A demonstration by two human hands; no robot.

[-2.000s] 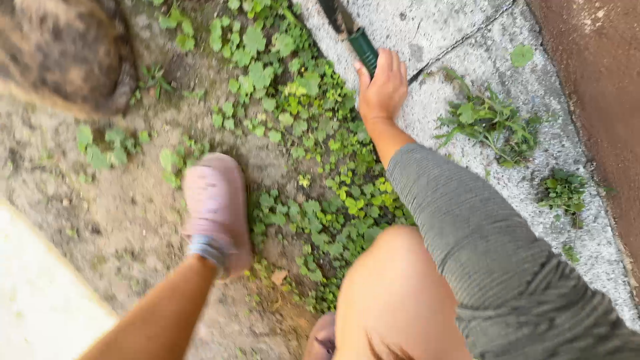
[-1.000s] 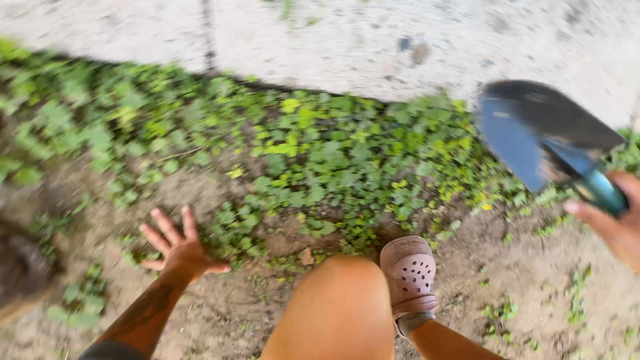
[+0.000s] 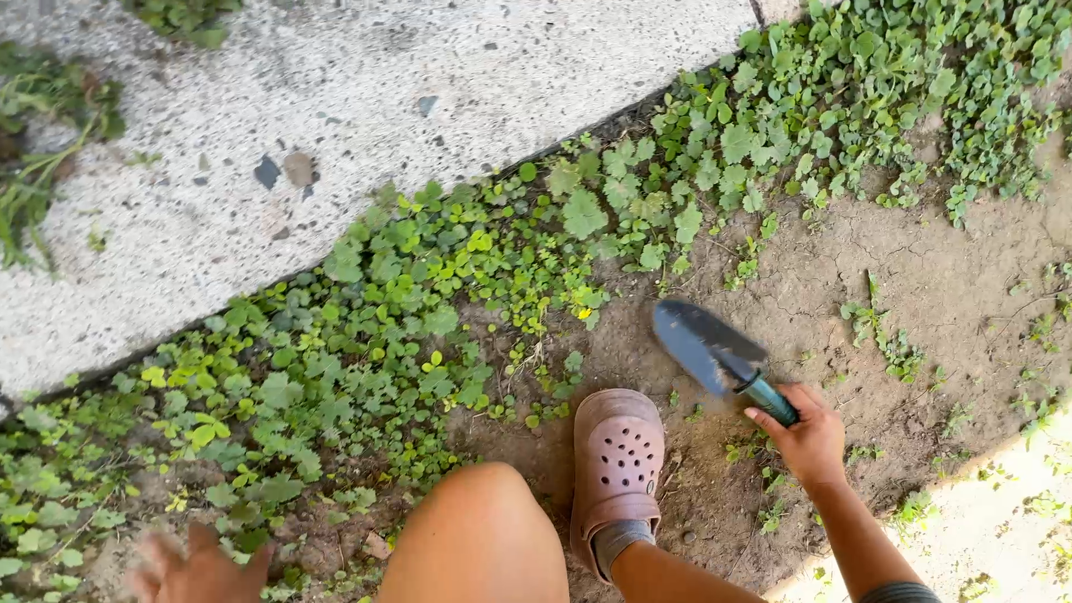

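My right hand [image 3: 808,431] grips the green handle of a garden trowel [image 3: 708,347], whose dark metal blade points up and left over bare soil, right of the clog. At the bottom left, my left hand [image 3: 201,565] is blurred, fingers spread and nothing in it, at the lower edge of the low leafy weeds [image 3: 385,310]. These weeds run as a diagonal band along the concrete edge. A small yellow flower [image 3: 584,313] shows among them, left of the trowel blade.
A pale concrete slab [image 3: 352,109] lies across the upper left, with clumps of pulled-looking weeds [image 3: 42,151] on it. My pink clog [image 3: 620,461] stands on the soil beside my bare knee [image 3: 481,536]. Sunlit ground [image 3: 988,511] lies at the lower right.
The view has turned strongly. The trowel, over the concrete two seconds ago, is now over soil, still in my right hand. My left hand stays near the weeds, spread.
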